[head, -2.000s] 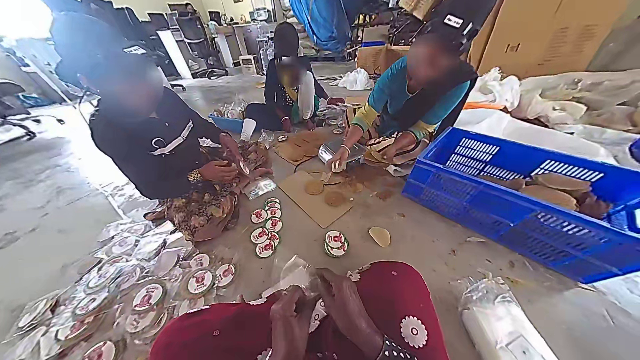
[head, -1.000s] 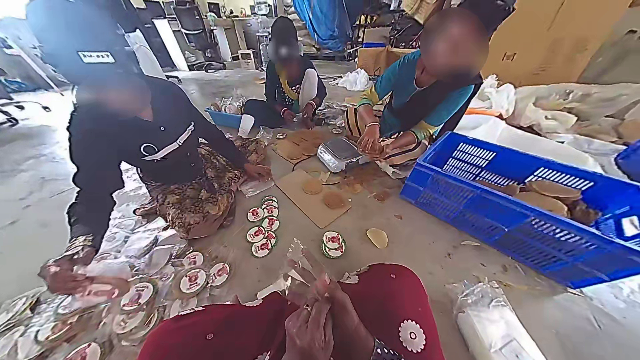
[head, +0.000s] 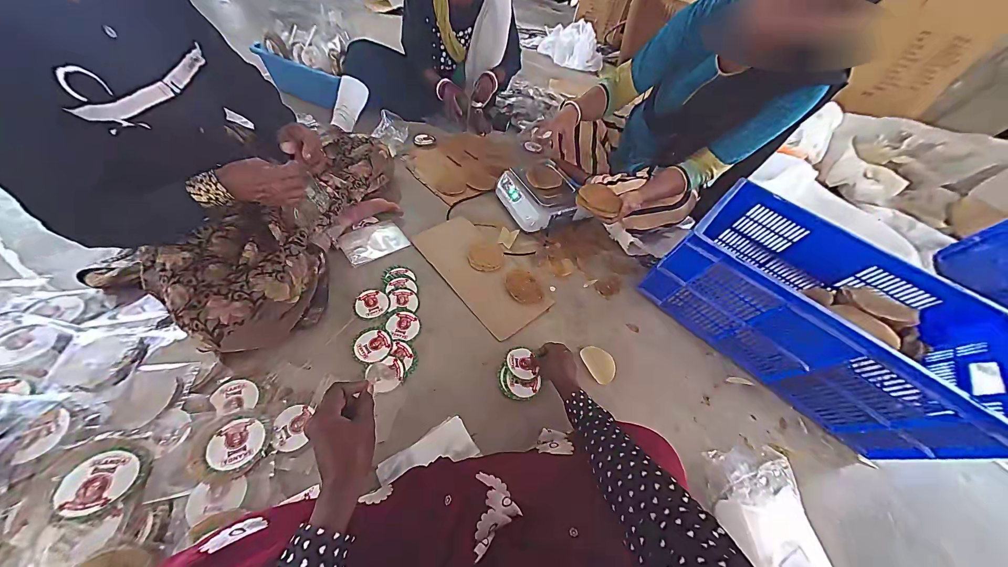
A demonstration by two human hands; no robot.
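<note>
My left hand is held over my lap, its fingertips pinched at a thin clear piece beside the lowest of a cluster of round printed labels on the floor. My right hand reaches down to a small stack of round printed labels, its fingertips at the stack's right edge; whether it grips one is hard to tell. A pale thin disc lies just right of that hand. White sheets or bags lie by my lap. Many clear packets with round labels are heaped at the left.
Cardboard with brown discs lies ahead, near a digital scale and a co-worker holding discs. A blue plastic crate stands right. A second co-worker sits close at left, another beyond. A clear plastic bag lies at lower right.
My hands were together over my lap with a clear plastic bag; now they are apart, reaching to the labels. The left co-worker's arm has come back from the packets. The view has tilted down.
</note>
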